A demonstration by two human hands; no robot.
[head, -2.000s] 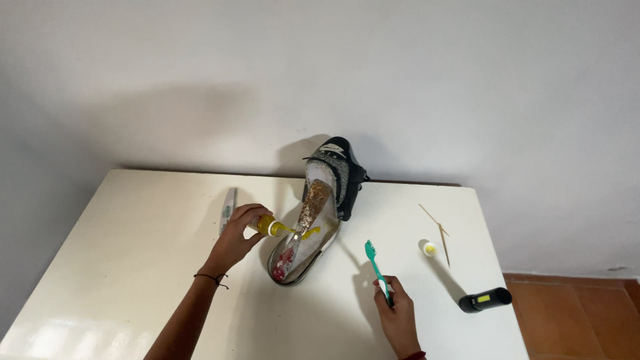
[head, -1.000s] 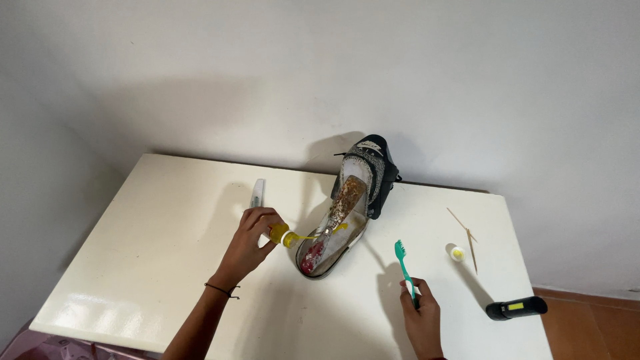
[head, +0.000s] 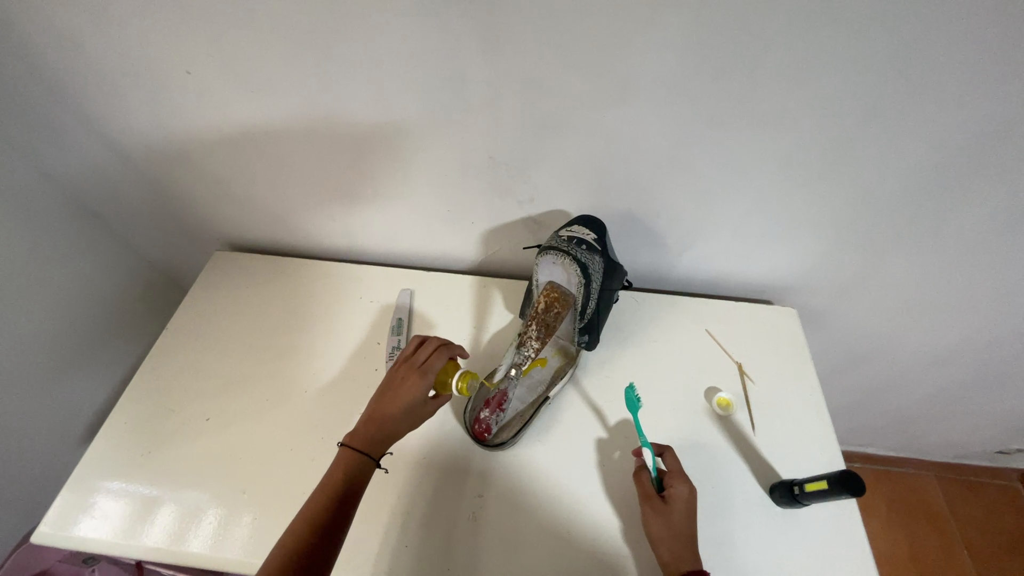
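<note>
My left hand grips a small uncapped bottle of yellow liquid, tilted to the right with its mouth over a worn shoe part. Yellow liquid runs from it onto the pale inner surface. The shoe part, with brown and red worn patches, lies on the white table, its upper end against a black and grey Nike shoe. To the right, my right hand holds a green and white toothbrush upright by its handle, bristles at the top, apart from the shoe.
A nail file bearing writing lies behind my left hand. On the right of the white table are a white cap with yellow inside, thin wooden sticks and a black flashlight. A wall stands behind the table.
Both hands keep their holds on the bottle and toothbrush. The bottle stays tilted over the shoe part. The view has shifted somewhat.
</note>
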